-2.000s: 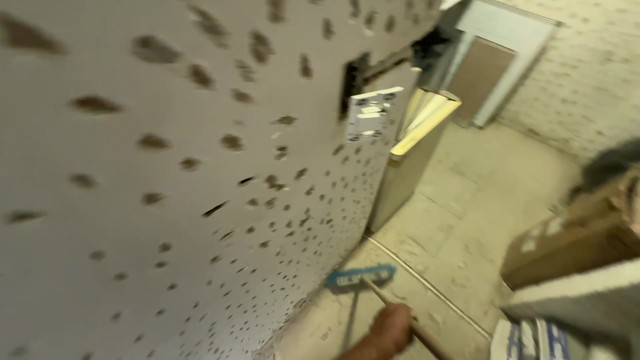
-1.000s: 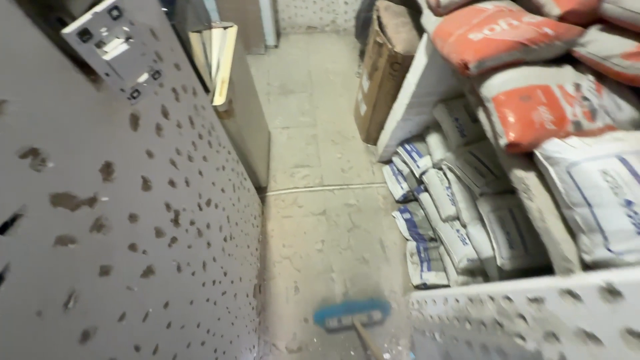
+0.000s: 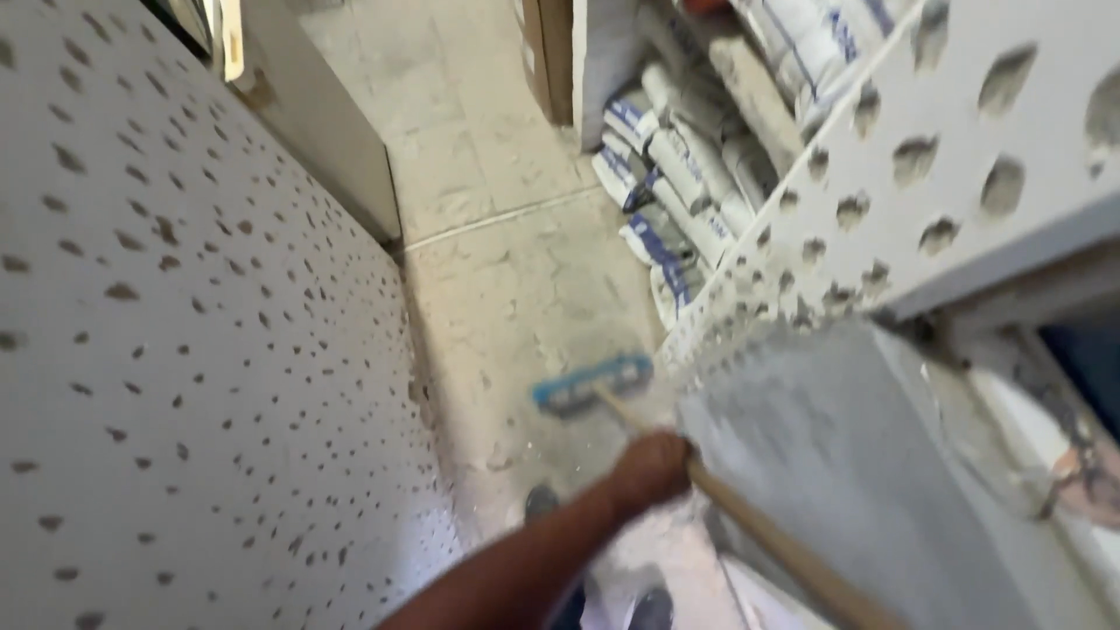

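Note:
My left hand (image 3: 656, 465) is closed around the wooden handle (image 3: 779, 542) of a push broom, partway down its length. My forearm reaches in from the bottom edge. Beyond the hand, the blue broom head (image 3: 593, 382) lies across the dusty tiled floor (image 3: 499, 306), near the foot of the right wall; it is slightly blurred. The handle's upper end runs out of view at the lower right. My right hand is not in view.
A pitted white wall (image 3: 219, 350) rises on the left, with a panel (image 3: 324, 122) beyond it. On the right are stacked bags (image 3: 691, 166), another pitted wall (image 3: 927, 175) and a grey slab (image 3: 814, 437). A cardboard box (image 3: 549, 61) stands farther back. My shoes (image 3: 652, 608) show below.
The view has turned right and downward from the left wall. My left hand, out of frame one second ago, shows again on the broom handle.

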